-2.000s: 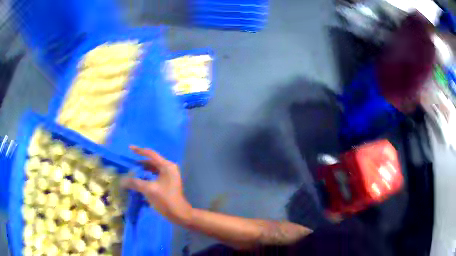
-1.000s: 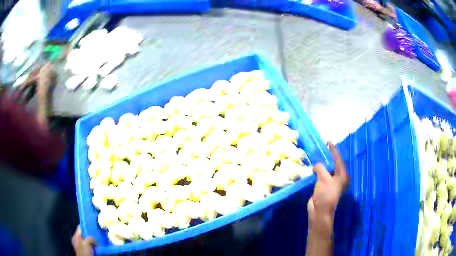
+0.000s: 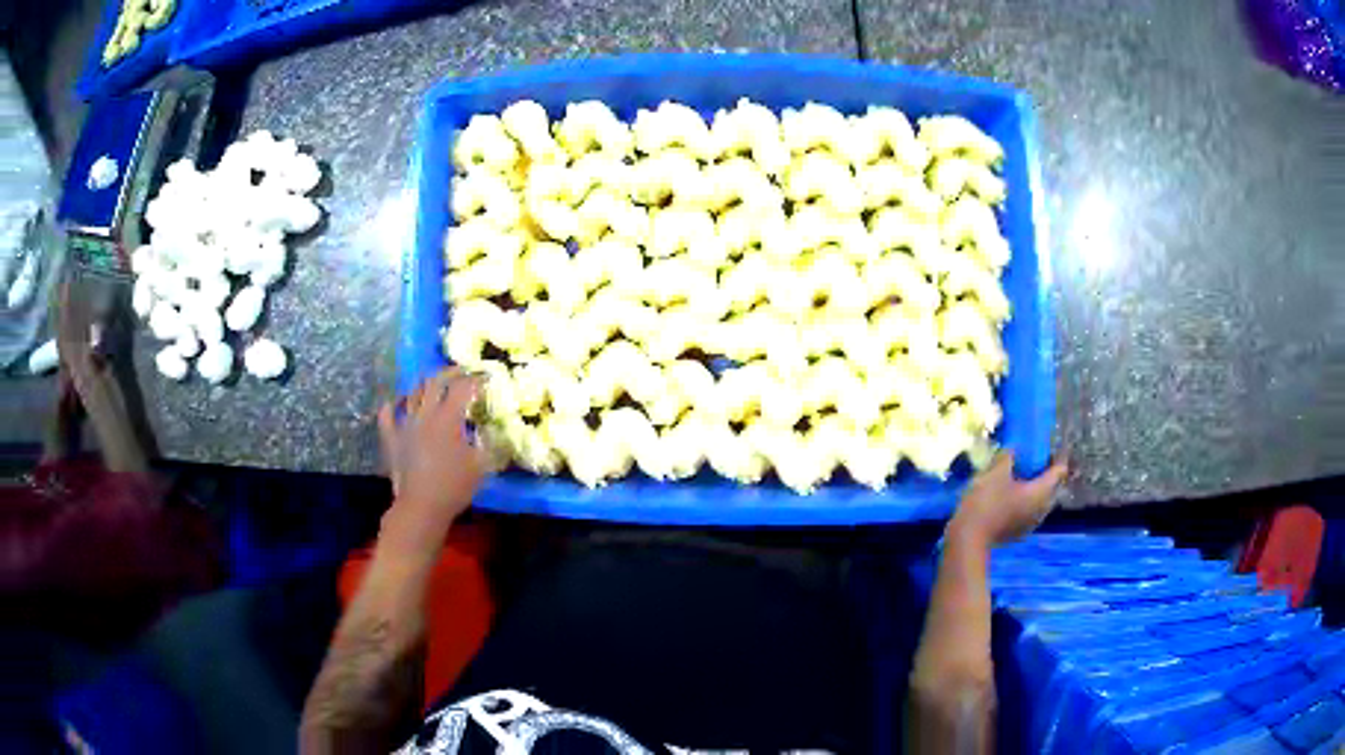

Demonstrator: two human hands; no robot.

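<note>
A blue plastic tray [image 3: 1040, 295] lies flat on the speckled grey bench in front of me. Rows of pale yellow knobbly pieces [image 3: 738, 280] fill it. My left hand [image 3: 438, 443] is at the tray's near left corner, its fingers over the rim and touching the yellow pieces there; whether it grips the rim is hard to tell. My right hand [image 3: 1006, 499] holds the tray's near right corner, with its fingertips at the rim.
White lumps [image 3: 221, 251] are heaped on the bench at left, beside a digital scale [image 3: 115, 170]. A person's hand [image 3: 92, 362] is next to the scale. Stacked blue trays [image 3: 1165, 634] stand below the bench at right. Red stools [image 3: 443, 605] show under the edge. Purple pieces [image 3: 1305, 37] are at top right.
The tray, held tilted in both hands a second ago, now lies level on the bench. Two seconds ago one hand was at other trays near the floor.
</note>
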